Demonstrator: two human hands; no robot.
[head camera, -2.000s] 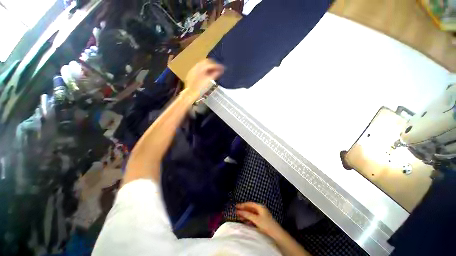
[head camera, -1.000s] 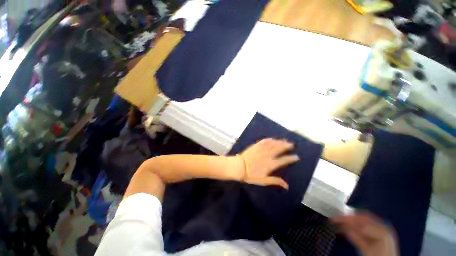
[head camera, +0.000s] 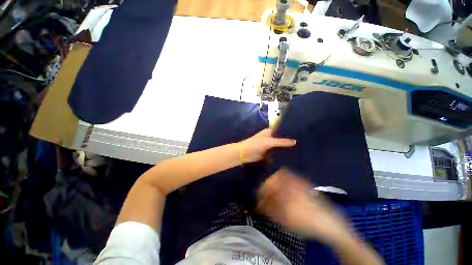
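Observation:
A navy fabric piece (head camera: 226, 120) lies on the white table left of the needle and hangs over the front edge onto the lap. Its upper right corner is by the presser foot (head camera: 268, 98). My left hand (head camera: 260, 145) rests on the navy cloth just in front of the needle, fingers pointing right. My right hand (head camera: 282, 196) is blurred, at the cloth near the lap; its grip cannot be made out. A smaller navy panel (head camera: 326, 134) lies right of the needle, by the left fingertips.
The white sewing machine (head camera: 341, 77) stands at the right. Long navy cut panels (head camera: 121, 62) lie at the table's left, partly over a cardboard sheet (head camera: 57, 111). A blue plastic crate (head camera: 388, 227) is below the front edge at right. Fabric scraps cover the floor at left.
The view has turned right. My left hand and the navy piece have moved from the table's front edge to the needle. My right hand has moved in beside the left.

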